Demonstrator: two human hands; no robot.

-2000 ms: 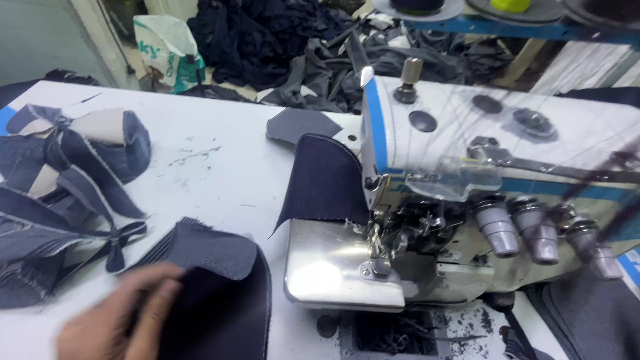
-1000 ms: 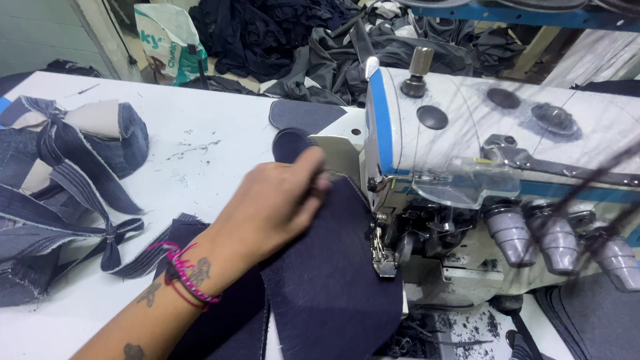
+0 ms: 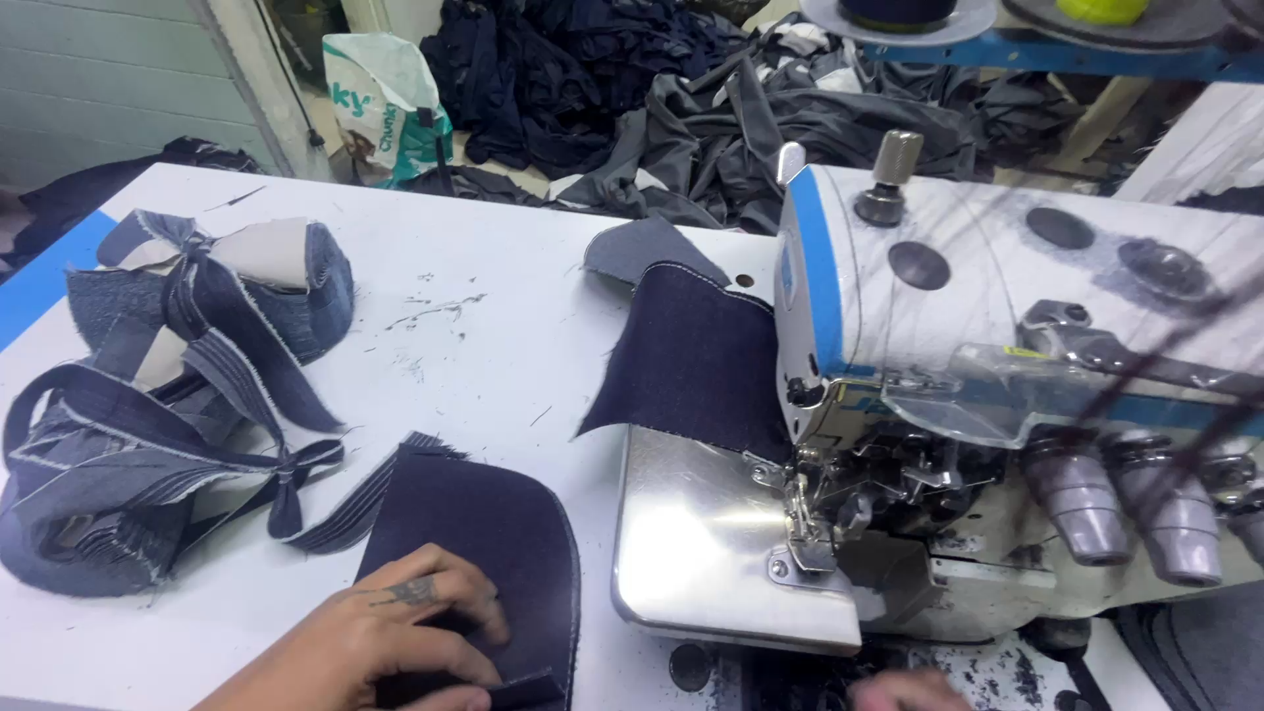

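My left hand (image 3: 425, 632) rests on a dark denim piece (image 3: 484, 513) with a rounded corner and an overlocked edge, its fingers bent near a folded strip at the bottom. Whether the fingers pinch the cloth cannot be told. At the bottom edge, only a blurred part of my right hand (image 3: 908, 691) shows, below the overlock sewing machine (image 3: 997, 326). Another dark denim piece (image 3: 696, 365) lies behind the presser foot (image 3: 810, 548), partly over a grey-blue piece (image 3: 652, 252). The metal cloth plate (image 3: 711, 543) is bare.
Bundles of denim pieces tied with strips (image 3: 247, 286) lie at the left of the white table (image 3: 474, 346). Behind it are heaps of dark and grey fabric (image 3: 681, 128) and a plastic bag (image 3: 385, 109). More dark pieces (image 3: 1205, 642) lie at the lower right.
My left hand has moved from beside the presser foot down and left to the dark denim piece. The piece on the cloth plate a second ago no longer covers it. Part of my right hand has appeared.
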